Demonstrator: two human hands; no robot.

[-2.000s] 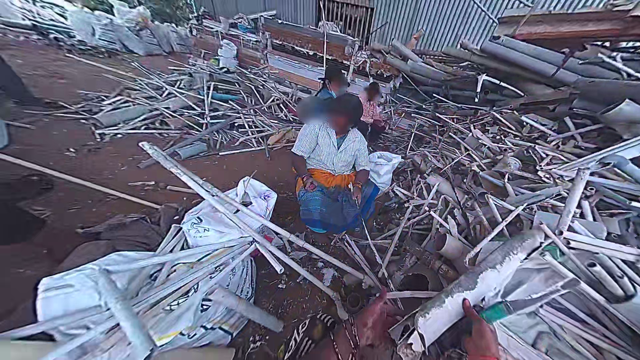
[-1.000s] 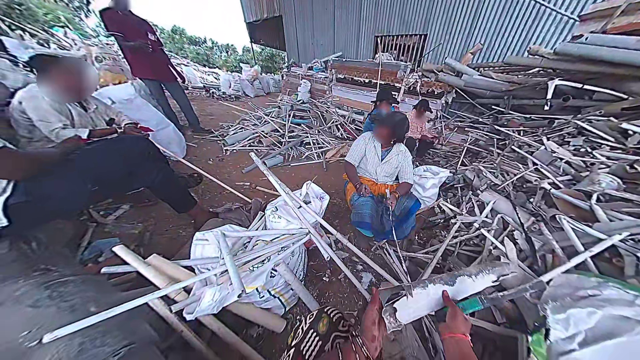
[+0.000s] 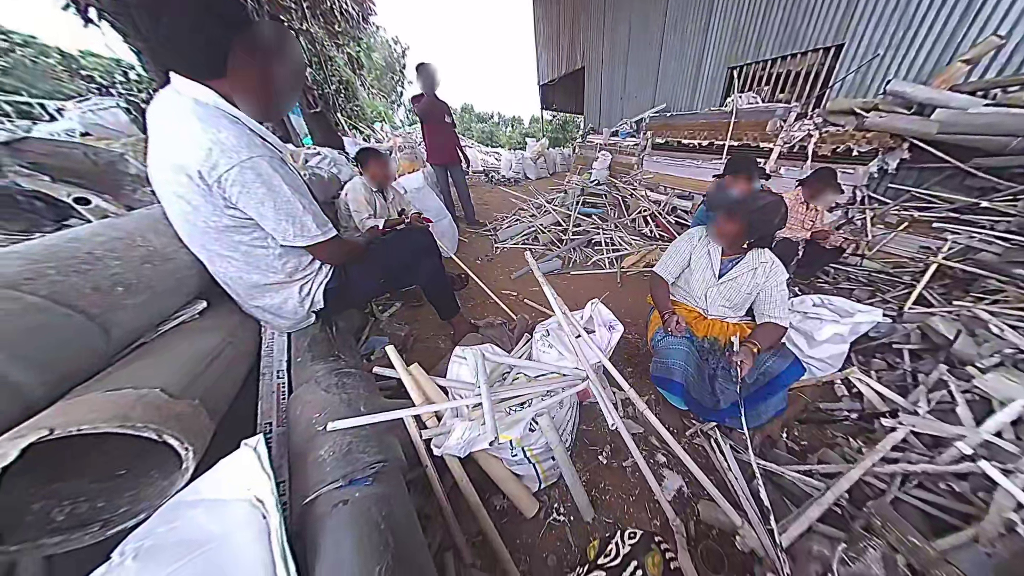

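Neither my left hand nor my right hand shows in the head view. At the bottom edge a bit of dark patterned cloth [image 3: 628,554] is visible. Ahead of it, long thin pale pipes [image 3: 608,400] lean across a white woven sack [image 3: 528,432], which has shorter pipe pieces on and around it. A seated person in a striped shirt [image 3: 724,280] and blue skirt faces me, holding a thin strip [image 3: 748,432] upright in one hand.
Large grey pipes [image 3: 344,448] lie at the left, with a person in a light shirt [image 3: 232,192] sitting on them. Scrap pipes [image 3: 944,448] are heaped at the right. Other people sit or stand farther back, near a corrugated metal wall [image 3: 640,64].
The view has swung far to the left. Both hands and the broken pale pipe piece between them, seen earlier at the bottom, are out of the frame.
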